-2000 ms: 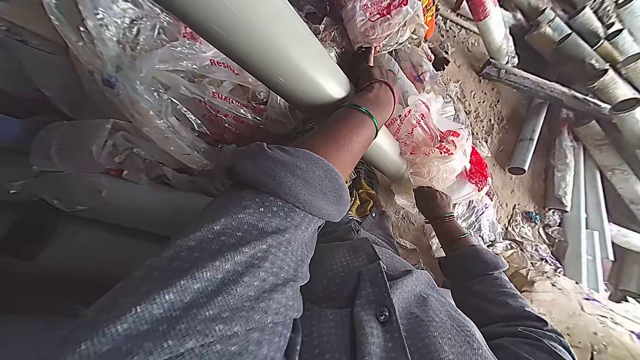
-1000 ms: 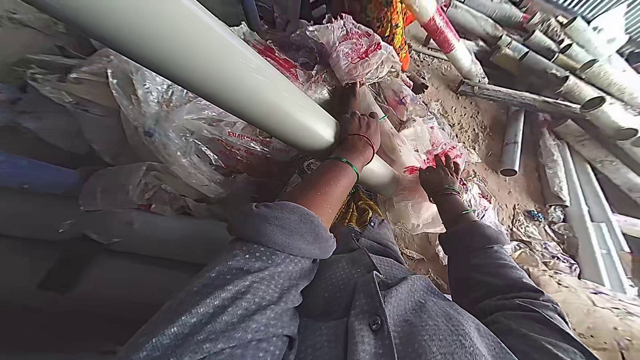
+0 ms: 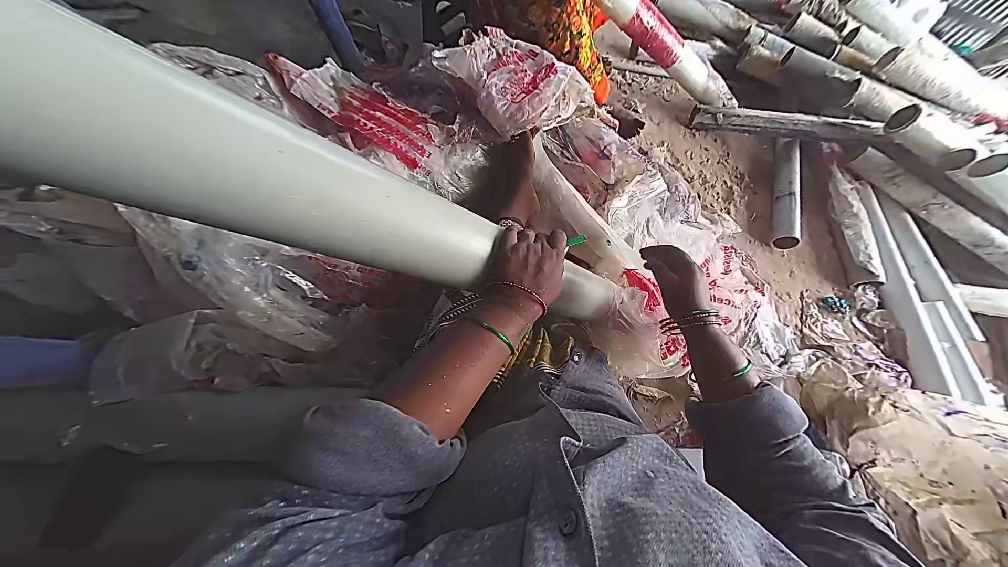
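Observation:
A long pale grey plastic pipe (image 3: 315,189) slants down from the upper left, its lower end inside clear plastic film with red print (image 3: 654,323). My left hand (image 3: 529,264) is closed on top of the pipe near that end, and a small green object (image 3: 577,241) sticks out of the fist; its kind cannot be told. My right hand (image 3: 679,279) is over the film just right of the pipe end, fingers bent, with nothing visible in them. Beyond my left hand shows a bare limb (image 3: 516,185) with a band; hand or foot cannot be told.
Crumpled printed plastic film (image 3: 386,126) lies around the pipe. At the upper right, cut pipes (image 3: 866,94) are piled by a wooden bar (image 3: 787,122) on sandy ground. Orange patterned cloth (image 3: 579,39) shows at the top. White flat strips (image 3: 913,291) lie at the right.
The green object, not visible in the earlier frames, now shows at my left fist. My right hand has lifted somewhat from the film and moved up from the pipe end. The view has shifted.

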